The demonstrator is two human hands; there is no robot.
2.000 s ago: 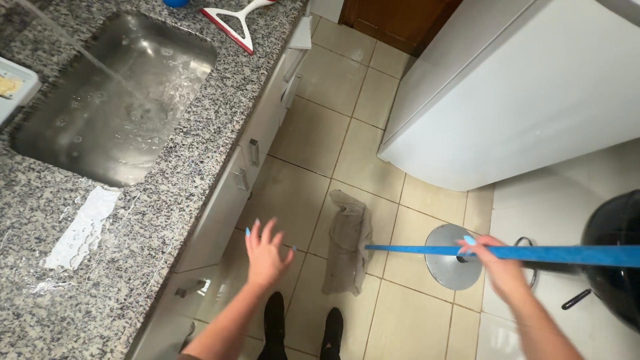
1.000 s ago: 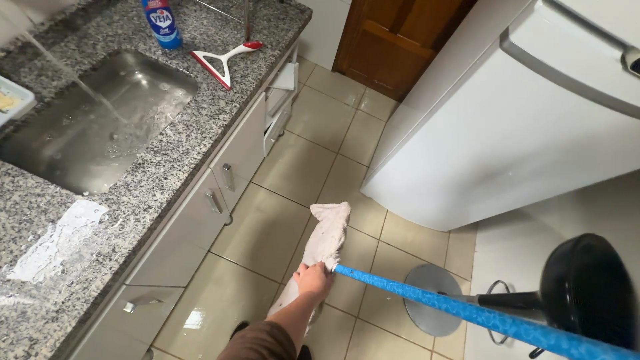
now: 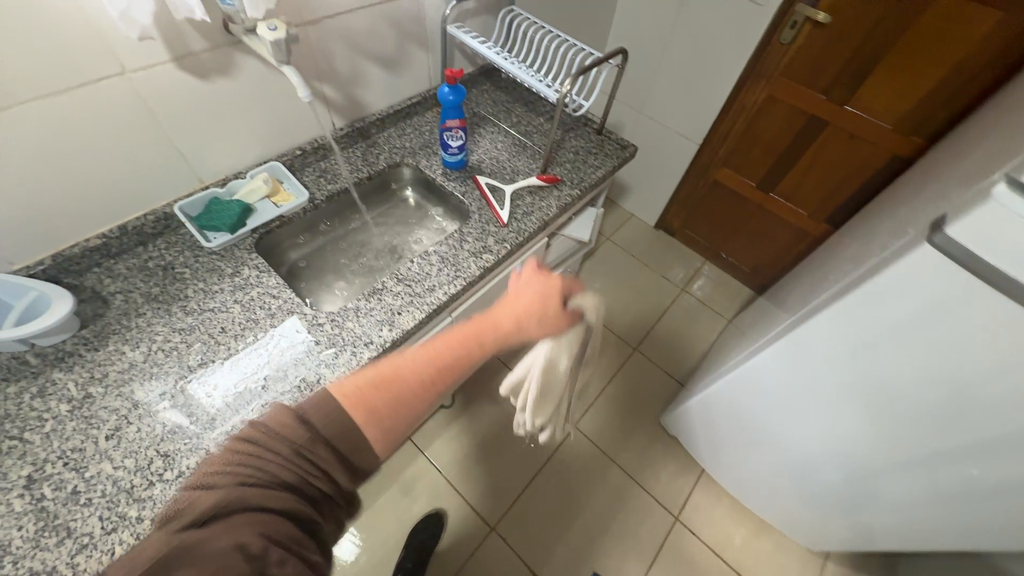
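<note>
My left hand point(image 3: 542, 300) is closed on a pale floor cloth point(image 3: 548, 384), which hangs bunched in front of the counter's edge, over the tiled floor. To the upper left of the hand, water runs from a wall tap point(image 3: 292, 76) into the steel sink point(image 3: 364, 240). A red and white squeegee point(image 3: 508, 192) lies on the granite counter at the right of the sink, near a blue cleaner bottle point(image 3: 453, 124) with a red cap. White foamy residue point(image 3: 252, 364) is spread on the counter nearer to me. My right hand is out of the frame.
A pale tray point(image 3: 296, 188) with a green sponge stands behind the sink. A dish rack point(image 3: 536, 52) is at the counter's far end. A light blue plastic container point(image 3: 36, 308) sits at the left. A white fridge point(image 3: 864, 384) and a wooden door point(image 3: 832, 120) bound the tiled floor point(image 3: 592, 504).
My left hand has lifted the cloth off the floor. The blue pole, held by my right hand two seconds ago, is out of view. The view has swung toward the sink.
</note>
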